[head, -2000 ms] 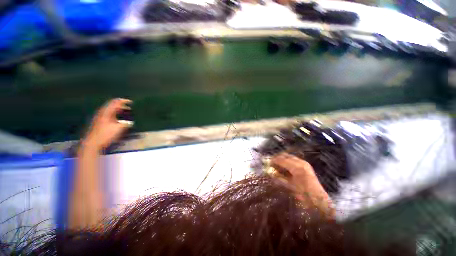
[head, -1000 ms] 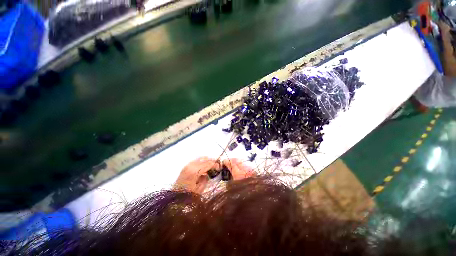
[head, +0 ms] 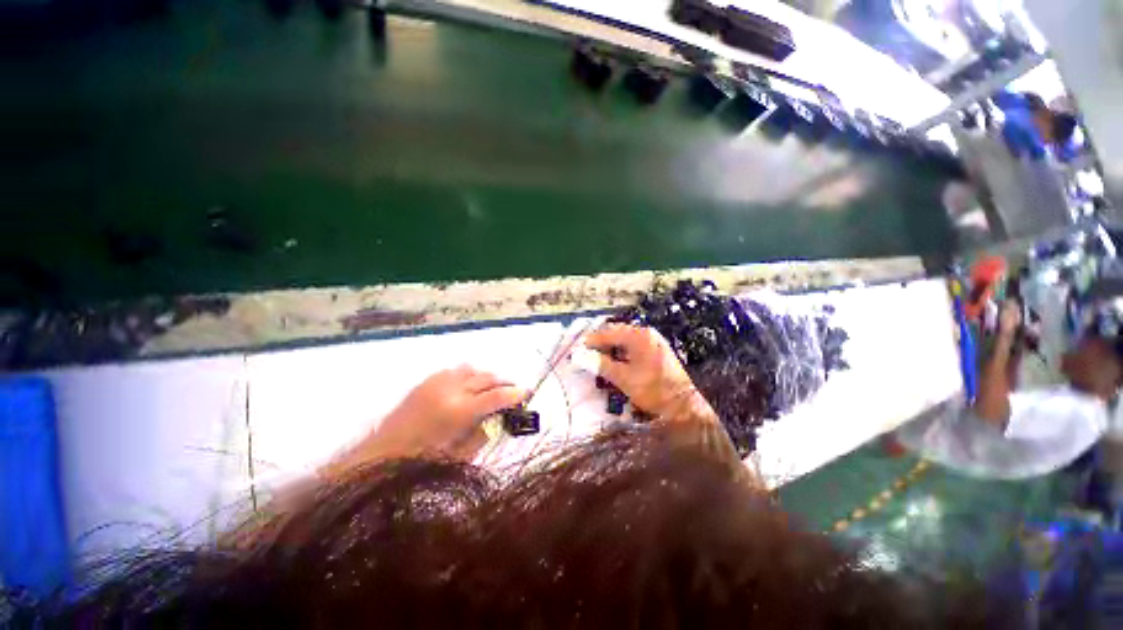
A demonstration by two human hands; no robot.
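My left hand (head: 450,412) is over the white bench (head: 160,425) and holds a black assembly unit (head: 522,422) at its fingertips. A pale spot shows at those fingertips. My right hand (head: 647,369) is at the left side of the pile of loose black parts (head: 696,326), fingers bent and close together. Whether a small part is between its fingertips cannot be told. Some loose black parts lie just under the right hand. A clear plastic bag (head: 800,351) lies on the right of the pile. My hair hides the lower part of the view.
The green conveyor belt (head: 406,197) runs beyond the worn pale edge rail (head: 493,299). Black pieces (head: 643,84) stand along its far edge. A black ribbed bar (head: 736,27) lies across the belt. A blue bin (head: 31,480) is at left. Another person (head: 1034,425) sits at right.
The view has swung back level from its tilt. My hands, close together around a dark part a second ago, are now apart, the right one at the pile.
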